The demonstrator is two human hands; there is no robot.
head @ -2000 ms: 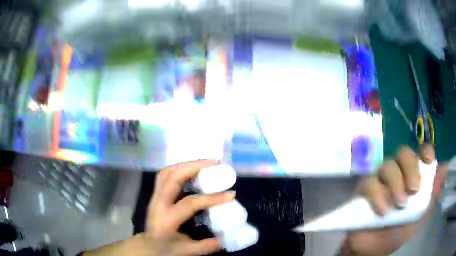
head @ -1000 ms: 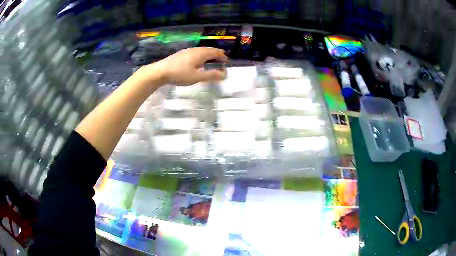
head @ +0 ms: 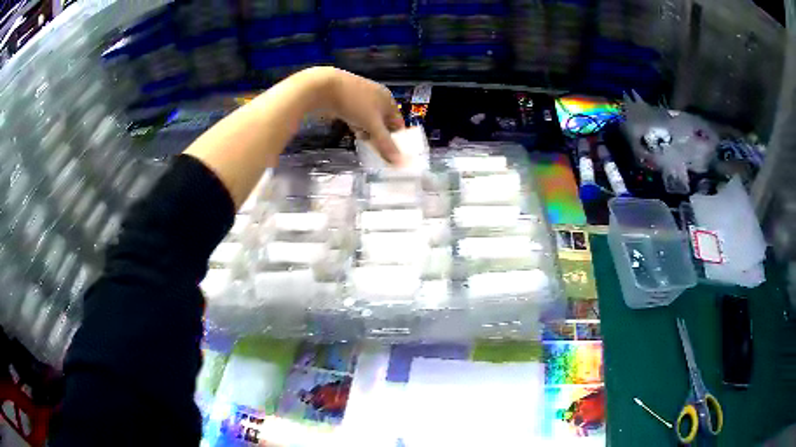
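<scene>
The clear blister tray (head: 406, 327) lies on the table, with rows of white plastic units (head: 393, 246) in its pockets. My left hand (head: 367, 106) reaches over the tray's back edge, its fingertips closed on a white unit (head: 414, 148) in a back pocket area. The view is blurred, and I cannot tell if this unit is one piece or several, or if it rests in the pocket. My right hand is not in view.
Stacked blister trays (head: 61, 218) stand at the left. On the green mat (head: 628, 349) at right are a clear box (head: 650, 253), a labelled plastic bag (head: 729, 231), yellow-grey scissors (head: 694, 384), a thin stick (head: 653, 412) and a dark rectangle (head: 736, 340). White paper (head: 471, 402) lies in front.
My left hand has gone from holding white units over the lap to the tray's back, its fingers now down on a unit. My right hand and its white bag have left the view.
</scene>
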